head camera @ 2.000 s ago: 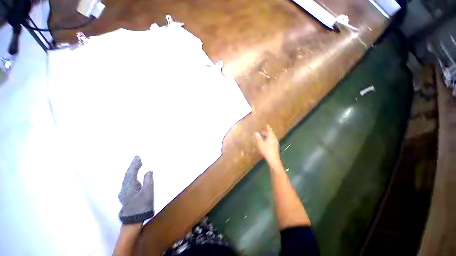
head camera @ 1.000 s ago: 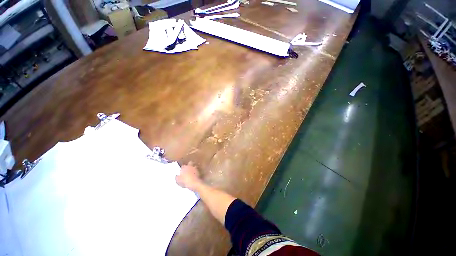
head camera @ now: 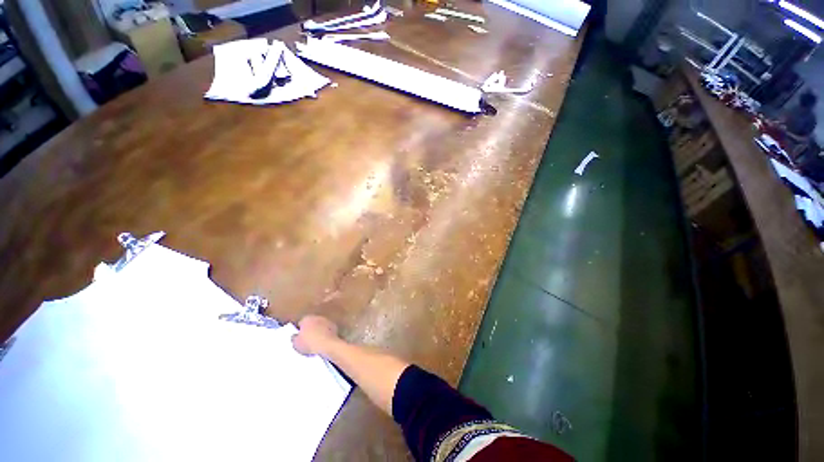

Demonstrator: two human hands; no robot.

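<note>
The white-topped fabric lay (head camera: 154, 370) lies on the brown table at the lower left, cut off by the frame's edge. Silver clamps grip its far edge, one at the upper left (head camera: 135, 250) and one near the right corner (head camera: 251, 313). My bare right hand (head camera: 316, 336) is closed on the lay's right edge, just beside the right clamp. Its fingertips are partly hidden. My left hand is not in view.
The table edge (head camera: 506, 262) runs along the green floor (head camera: 578, 316) at right. A white-topped cut bundle (head camera: 262, 77), a long white-topped strip (head camera: 393, 77) and offcuts (head camera: 348, 20) lie farther back. Another long table (head camera: 768, 207) stands at far right, with a person (head camera: 800, 117) beyond.
My gloved left hand has left the picture. My right hand has gone from above the table's edge to the lay's edge by the clamp. The view has tilted up towards the table's far end.
</note>
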